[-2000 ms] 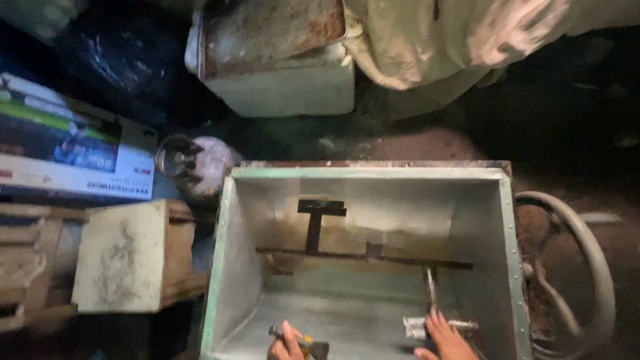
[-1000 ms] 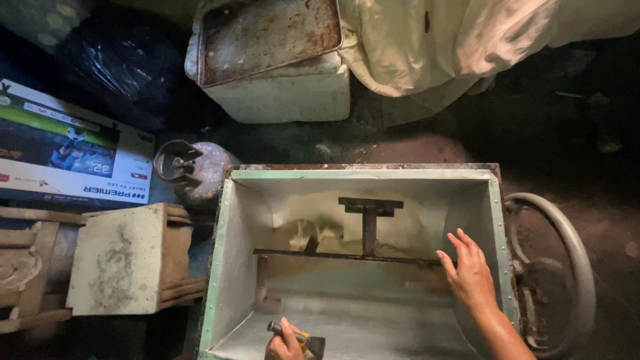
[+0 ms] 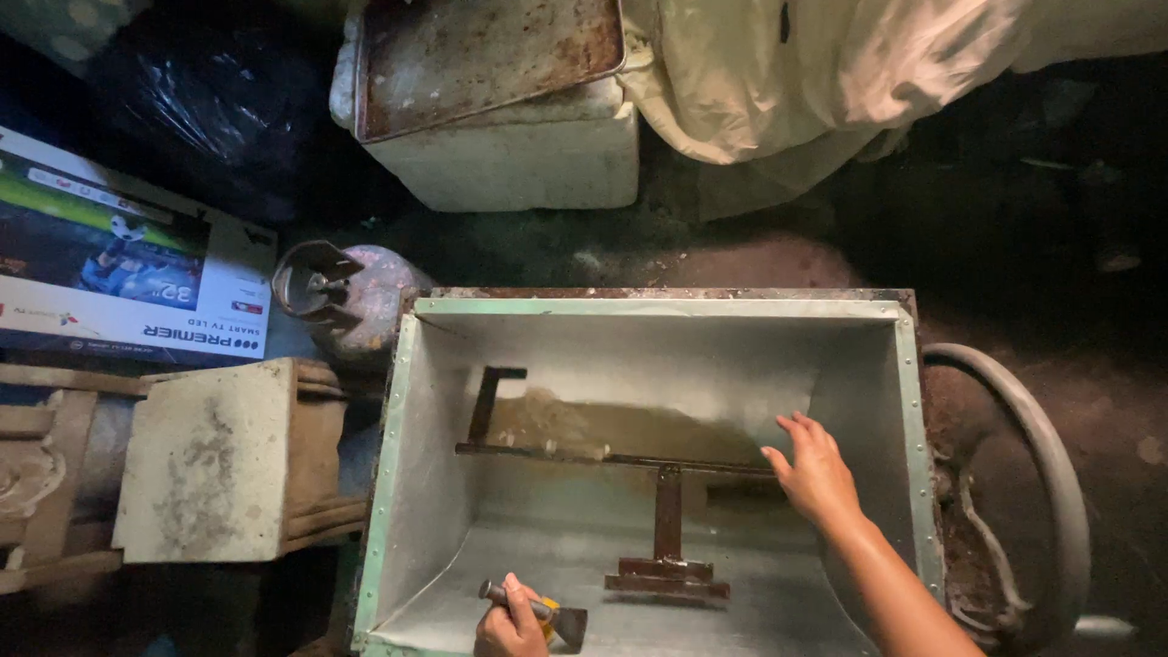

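A sheet-metal trough with a green riveted rim fills the lower middle. Across it runs a dark metal mixing shaft bearing a T-shaped paddle that points down toward me and a hooked arm at the left. Brownish liquid lies at the bottom, behind the shaft. At the near edge my left hand grips a scraper with a metal-capped, partly yellow handle. My right hand is over the right end of the shaft, fingers spread, holding nothing; whether it touches the shaft is unclear.
A large wheel stands at the trough's right side. Left are a gas cylinder, a wooden chair and a television box. Behind are a foam box topped by a rusty tray, and pale sacks.
The shaft has turned: its T-shaped paddle pointed away from me earlier and now points toward me. My right hand left the near right area and moved up over the shaft's right end.
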